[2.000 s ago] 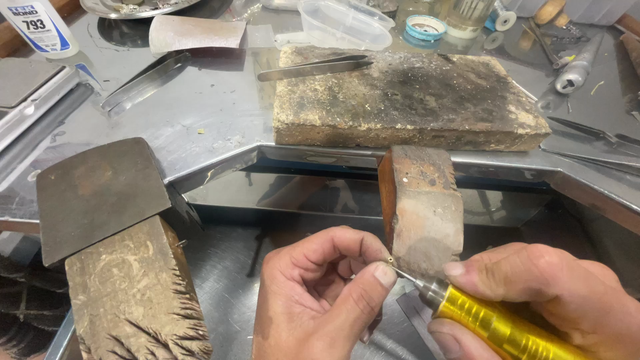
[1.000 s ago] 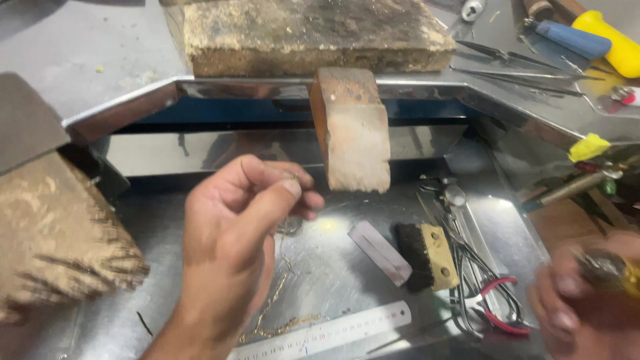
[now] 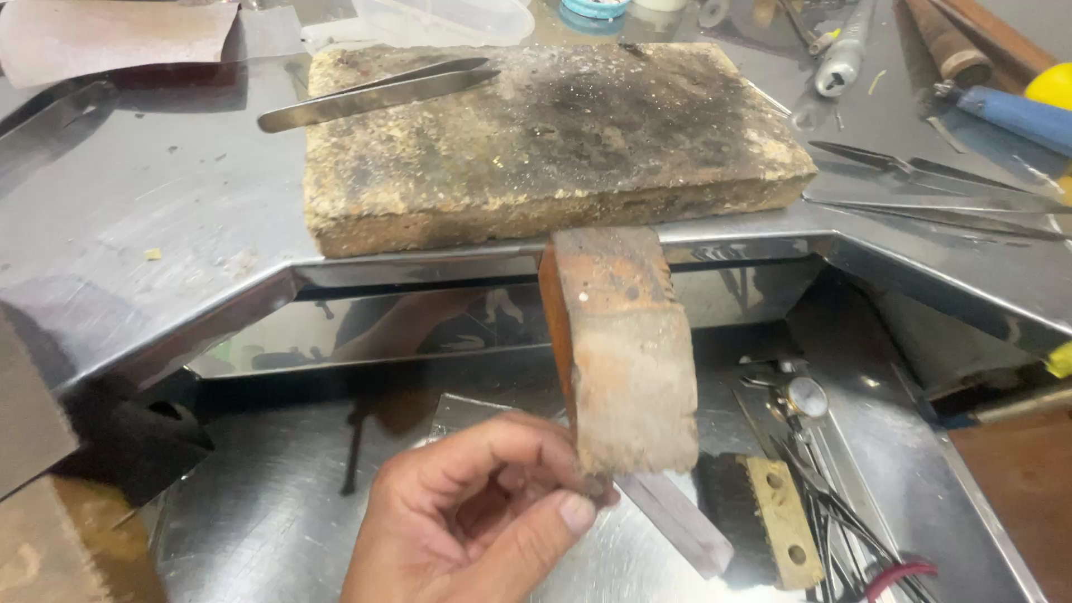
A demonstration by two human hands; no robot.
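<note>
My left hand (image 3: 486,511) is at the lower middle, its thumb and forefinger pinched together beside the lower end of a worn wooden bench pin (image 3: 632,368). Whether something small sits between those fingertips cannot be told. My right hand is out of the frame. Behind the bench pin lies a scorched soldering block (image 3: 536,151), with steel tweezers (image 3: 377,90) resting across its left part. A narrow grey abrasive strip (image 3: 678,523) lies just right of my left fingertips, on the metal tray below.
A bench brush (image 3: 783,523), a dial caliper (image 3: 808,398) and red-handled pliers (image 3: 900,578) lie in the tray at right. More tweezers (image 3: 938,209) and a blue-handled tool (image 3: 1017,117) are on the bench. A second wooden block (image 3: 50,544) stands at lower left.
Two seconds ago my right hand held a yellow-handled tool against a tiny piece in my left fingertips. It moved away to the right and is now out of view.
</note>
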